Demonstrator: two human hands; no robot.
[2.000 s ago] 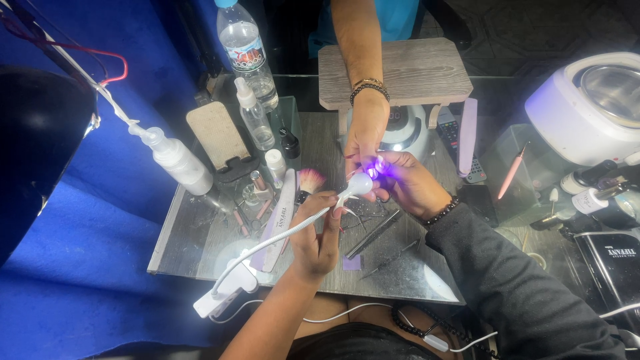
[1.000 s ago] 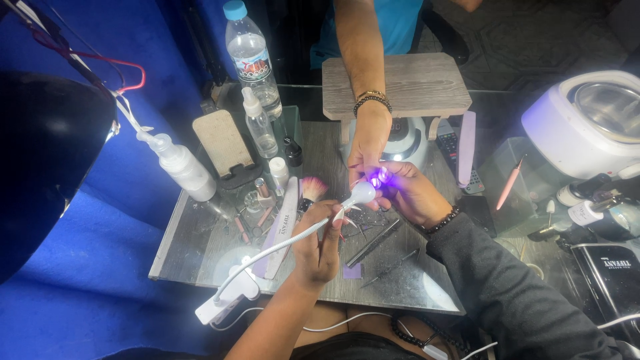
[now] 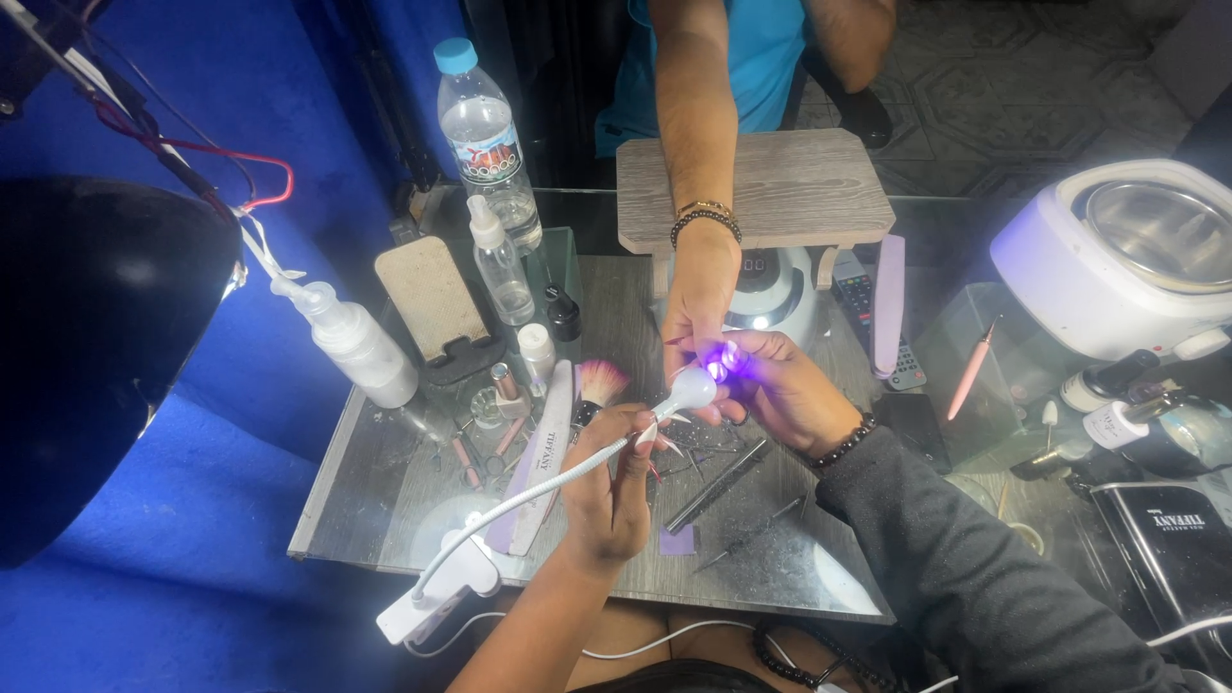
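My left hand [image 3: 611, 481] grips a white gooseneck UV nail lamp [image 3: 693, 389] just below its rounded head. Violet light falls on the fingertips beside it. My right hand [image 3: 784, 390], its wrist in a dark sleeve and beaded bracelet, holds the fingers of another person's hand [image 3: 703, 289], which reaches in from the far side. Which finger is held is hidden by the glare. The lamp's flexible neck curves down to a white clip base [image 3: 448, 587] at the table's near edge. A makeup-style dust brush [image 3: 602, 383] and a nail file [image 3: 544, 462] lie left of my left hand.
A wooden armrest [image 3: 760, 192] stands across the far side. On the left are a water bottle [image 3: 491, 144], a spray bottle [image 3: 500, 260] and a phone stand [image 3: 433, 298]. At right are a white wax warmer [image 3: 1116, 260], a pink pen tool [image 3: 970, 375] and several polish bottles [image 3: 1116, 423].
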